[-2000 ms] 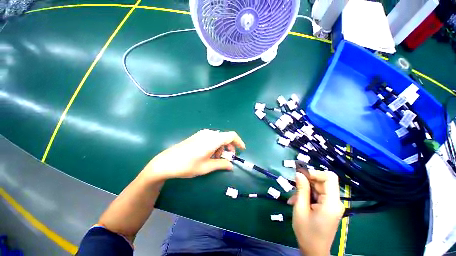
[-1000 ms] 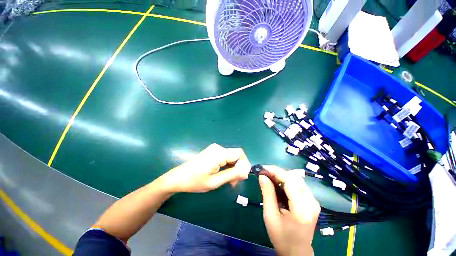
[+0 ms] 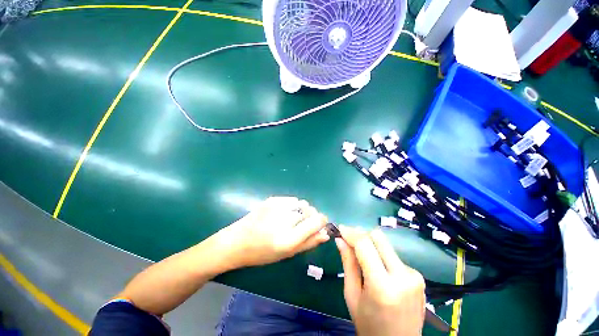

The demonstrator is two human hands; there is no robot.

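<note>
My left hand (image 3: 279, 230) and my right hand (image 3: 384, 279) meet fingertip to fingertip near the bench's front edge. A small dark piece (image 3: 333, 230) shows between the fingertips; it looks like the end of a small hand tool in my right hand. What my left fingers pinch is mostly hidden, apparently a white connector on a branch. One white connector (image 3: 315, 271) lies just below my hands. The wire harness (image 3: 483, 246) lies to the right, its white connectors (image 3: 381, 167) fanned out on the green bench.
A blue bin (image 3: 453, 141) at the right holds harness ends with white tags (image 3: 523, 144). A lilac fan (image 3: 336, 39) stands at the back, its white cord (image 3: 223, 130) looped on the bench. White paper (image 3: 581, 269) lies at the right edge. A tape roll (image 3: 531, 94) is behind the bin.
My right hand has moved left to meet my left hand, which has shifted slightly down and right. The connector and labelled branch earlier visible between them are now covered by the fingers.
</note>
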